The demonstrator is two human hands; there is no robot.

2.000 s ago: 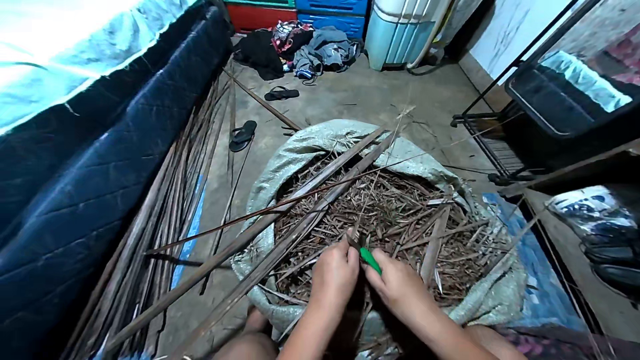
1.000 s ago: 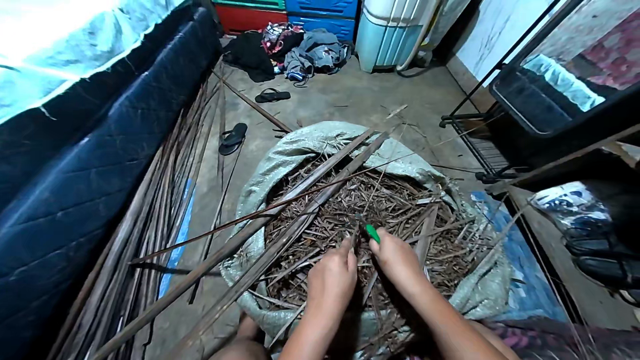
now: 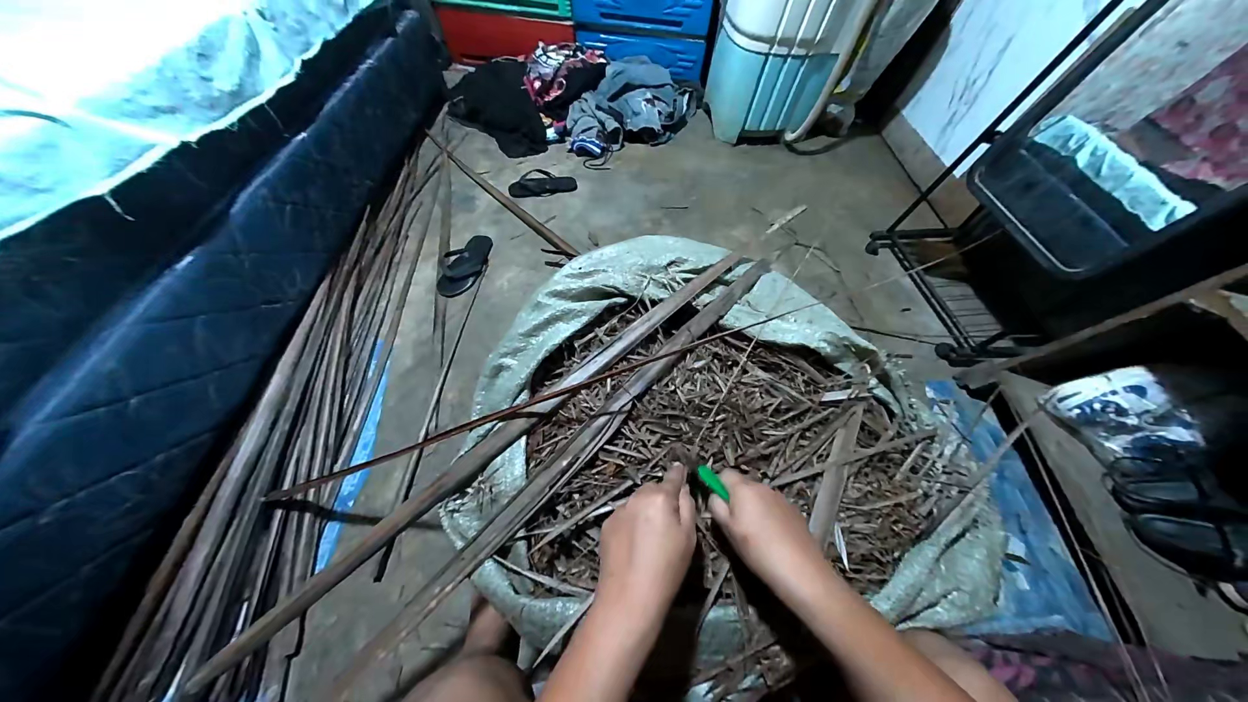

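Observation:
My right hand (image 3: pixel 765 517) is closed around a green handle (image 3: pixel 713 482), whose tip shows above the fist; whether it has a blade I cannot tell. Close beside it on the left, my left hand (image 3: pixel 648 531) has its fingers together and pointing forward; anything pinched in them is too small to tell. Both hands are over an open woven plastic sack (image 3: pixel 526 327) with a rolled-down rim, filled with short chopped pieces of dry brown leaf (image 3: pixel 682 414). Long dry leaf strips (image 3: pixel 585 434) and a thin reddish-brown stem (image 3: pixel 448 429) lie slantwise across the sack.
A bundle of long dry strips (image 3: pixel 292 409) lies along the dark blue mattress (image 3: pixel 185 283) at left. Black flip-flops (image 3: pixel 464 265), a heap of clothes (image 3: pixel 624 97) and a plastic washing machine (image 3: pixel 775 73) are beyond the sack. At right are a black metal rack (image 3: pixel 926 283) and black shoes (image 3: pixel 1185 526).
Both hands remain low over the sack, close together. The green handle stays in my right hand, and the long strips still lie across the sack.

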